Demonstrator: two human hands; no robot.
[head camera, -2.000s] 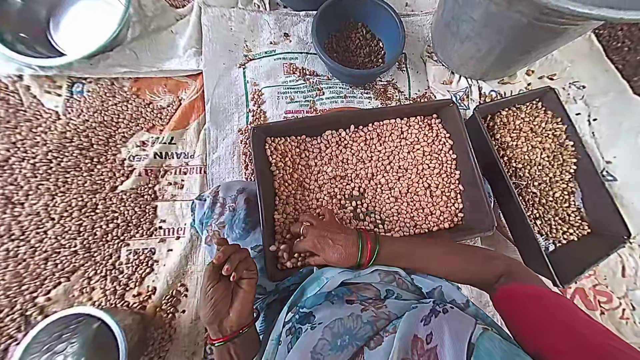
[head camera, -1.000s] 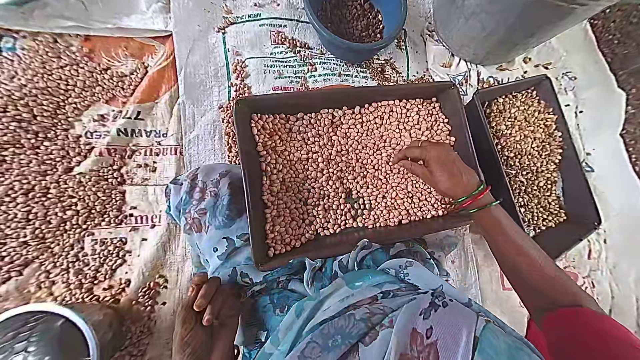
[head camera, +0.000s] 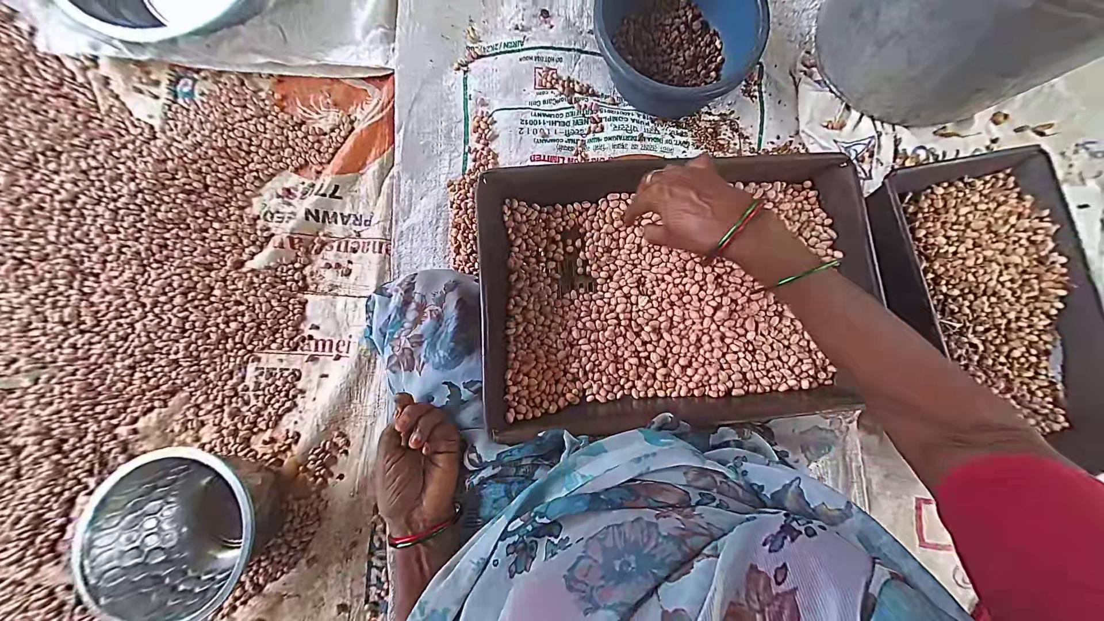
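A dark rectangular tray (head camera: 862, 216) of pinkish shelled peanuts (head camera: 690, 328) lies beside my knee. Over its upper middle, my right hand (head camera: 690, 205) has its fingers bent down at the peanuts; whether it pinches any is hidden. A small gap in the peanuts shows the tray's bottom left of that hand. My left hand (head camera: 420, 466) is held loosely curled by my knee, left of the tray, and its fingers hide whatever may be inside. A second dark tray (head camera: 914, 259), holding yellowish-brown pieces (head camera: 992, 285), stands against the right side of the first.
A blue bowl (head camera: 621, 78) of dark pieces stands beyond the tray, with a large grey bucket (head camera: 914, 60) at its right. Peanuts (head camera: 155, 259) cover the sacking on the left, where a metal container (head camera: 246, 535) stands. Another metal vessel (head camera: 112, 26) is at the top left.
My right hand has moved from the tray's right part to its upper middle. Earlier it was at the lower left of the peanuts. The gap in the peanuts now shows farther up and left.
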